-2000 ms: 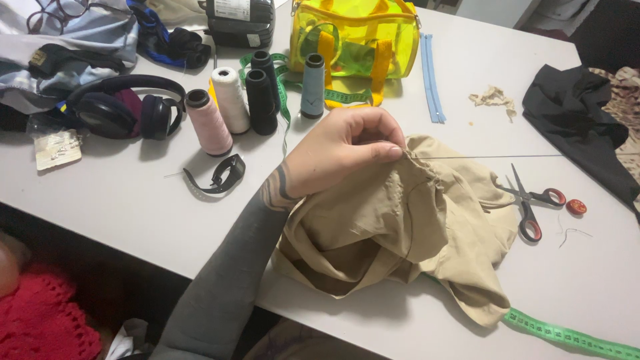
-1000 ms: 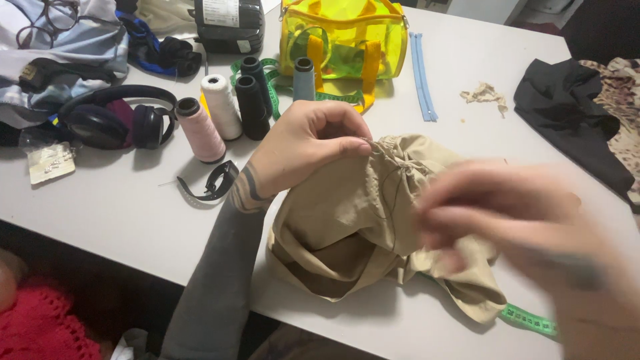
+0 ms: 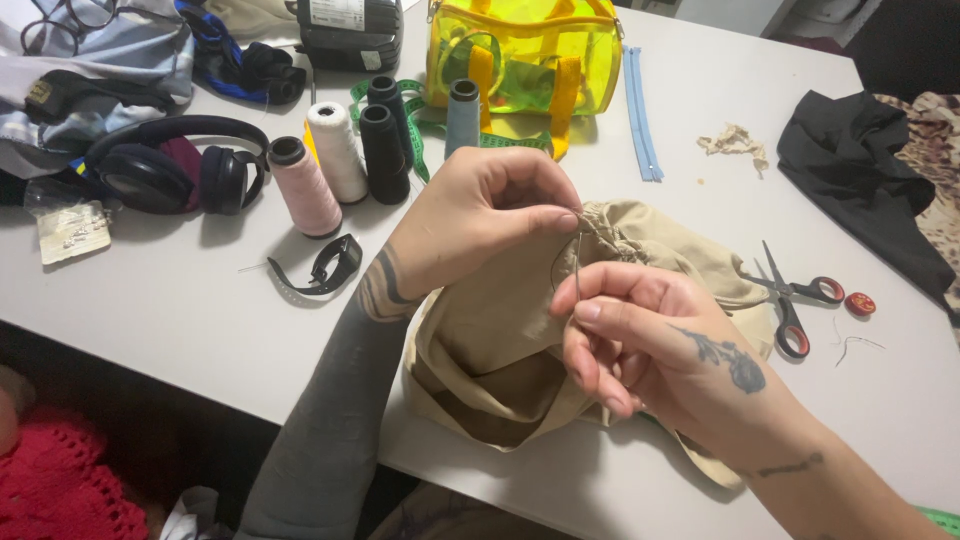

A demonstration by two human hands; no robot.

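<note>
A beige fabric piece (image 3: 487,322) with a gathered edge lies bunched on the white table. My left hand (image 3: 495,217) pinches that gathered edge between thumb and forefinger. Just below and to the right, my right hand (image 3: 637,322) grips a sewing needle (image 3: 578,262) between thumb and forefinger, its upper end near the gathers. A dark thread loops beside the needle; where its ends run cannot be told. Scissors (image 3: 784,289) with black and red handles lie partly spread to the right of the fabric, beside a small round red object (image 3: 860,303).
Thread cones, among them a pink one (image 3: 306,191) and a white one (image 3: 337,154), stand behind my left hand near a black wristwatch (image 3: 330,266) and headphones (image 3: 180,161). Farther back are a yellow transparent bag (image 3: 525,60) and a blue zipper (image 3: 642,112). Black cloth (image 3: 855,165) lies right.
Two seconds ago only my left hand showed, with a thread stretched right from the fabric. My right hand has come in from the right and now holds the needle near the gathers.
</note>
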